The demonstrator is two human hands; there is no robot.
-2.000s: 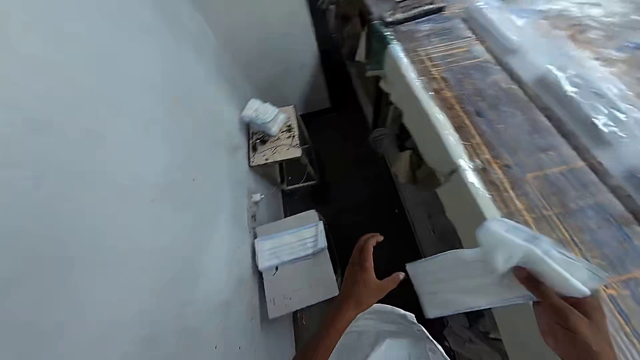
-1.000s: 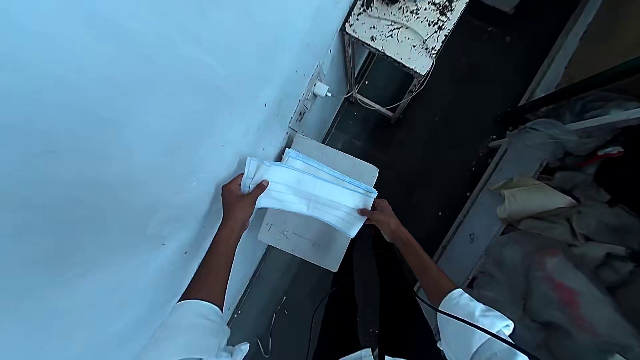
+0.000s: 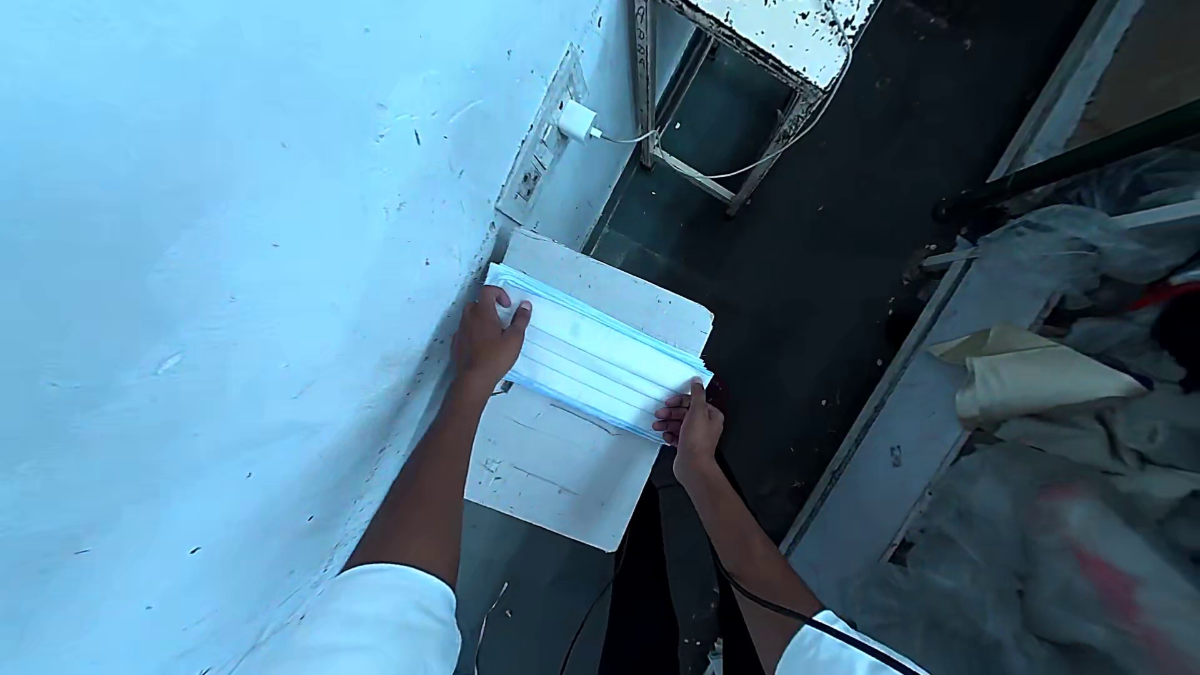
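Note:
A stack of white pleated fabric pieces with pale blue edges lies across a white stool top, slanting down to the right. My left hand grips the left end of the stack, thumb on top and fingers curled at the edge. At the right end, my right hand holds the stack's corner, its thumb on the upper face and its fingers at the edge. The undersides of the stack and the fingertips beneath it are hidden.
A pale wall runs along the left, with a socket panel and a plugged-in white charger. A worn stool stands beyond. Plastic sheeting and a cream cloth lie at the right. A black cable crosses my right arm.
Two seconds ago my right hand held white pieces over the table and my left hand was empty. A second ago both hands held pieces above the stool; now these lie squared together on it. The view has swung.

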